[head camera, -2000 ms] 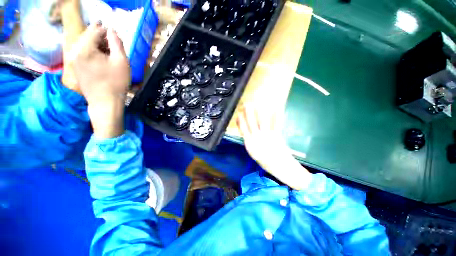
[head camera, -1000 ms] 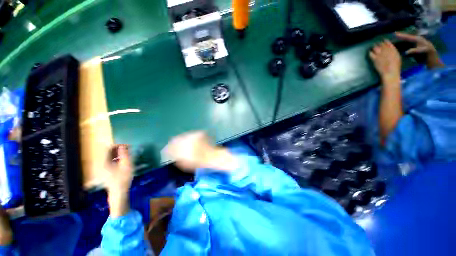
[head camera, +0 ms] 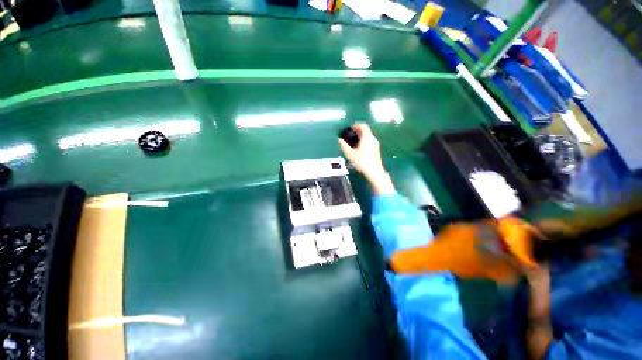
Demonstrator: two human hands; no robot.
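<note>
My right hand (head camera: 362,151) is stretched out past the far right corner of the screw feeder (head camera: 320,211). Its fingers hold a small round black part (head camera: 348,136) above the green surface. My left hand is not in view. A large blurred orange electric screwdriver (head camera: 457,249) crosses in front of my blue right sleeve and hides part of it.
A black divided tray (head camera: 28,260) with black parts and a cardboard strip (head camera: 98,281) are at left. Another round black part (head camera: 153,143) lies on the far green surface. A black bin (head camera: 464,165) with white contents is at right, near a coworker's arm (head camera: 540,309).
The view has swung up and towards the far side. My right hand has moved from the bench's near edge to beyond the feeder and now holds a black part. My left hand has left the view.
</note>
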